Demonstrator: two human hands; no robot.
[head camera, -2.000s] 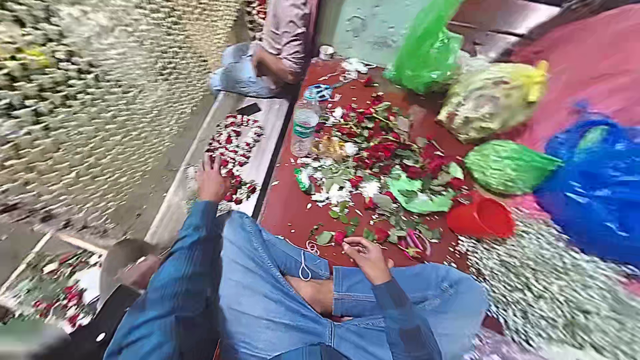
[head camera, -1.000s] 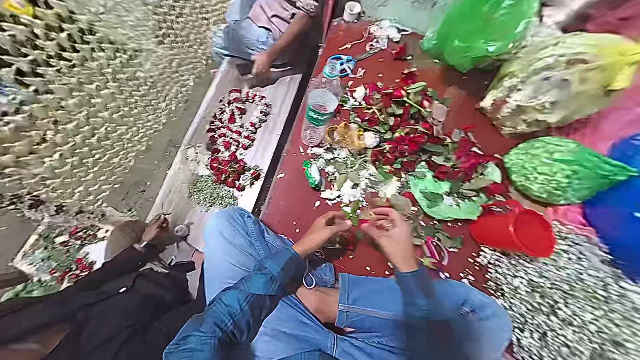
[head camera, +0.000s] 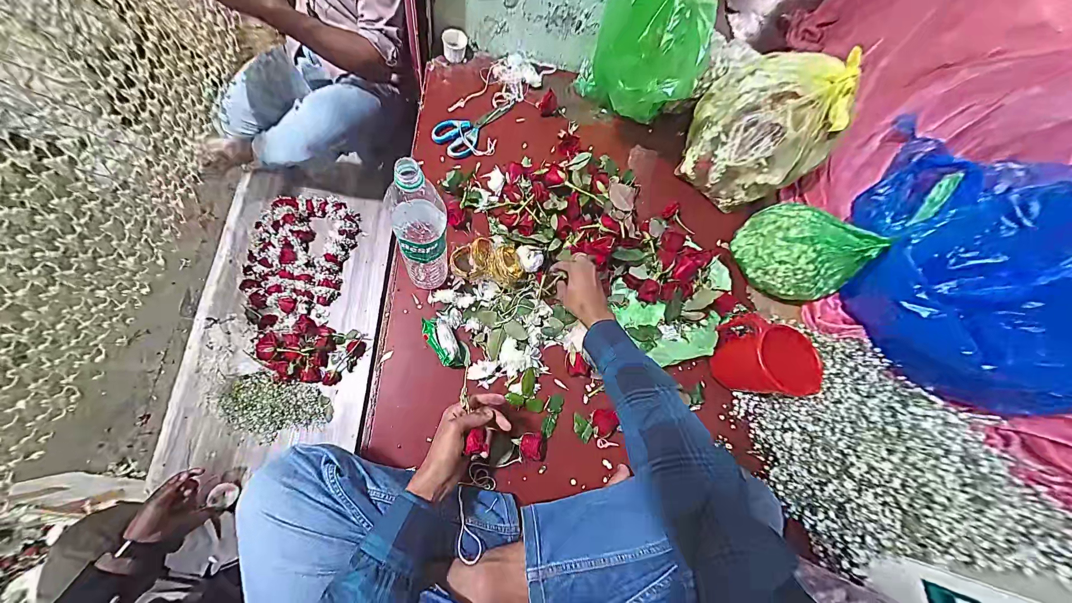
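Note:
My left hand (head camera: 459, 435) holds a red rose (head camera: 476, 441) upside down by its leafy stem, low over the red-brown board (head camera: 402, 394). White string (head camera: 466, 528) hangs below that hand onto my lap. My right hand (head camera: 579, 285) reaches into the pile of cut red roses (head camera: 595, 226); its fingertips are among stems and leaves, and whether they grip one is hidden. White blossoms (head camera: 512, 356) and loose leaves lie between my hands. A loose red rose (head camera: 532, 446) lies just right of my left hand.
A plastic bottle (head camera: 419, 226), blue-handled scissors (head camera: 465, 134), a red mug (head camera: 766, 356) and a green bag (head camera: 796, 251) surround the pile. On the left, a rose garland (head camera: 293, 260) lies on a white plank. Baby's breath (head camera: 879, 461) spreads at right; a co-worker's hand (head camera: 167, 507) is at lower left.
My hands, close together a second ago, are now apart: the right has moved forward into the rose pile, the left stays near my lap.

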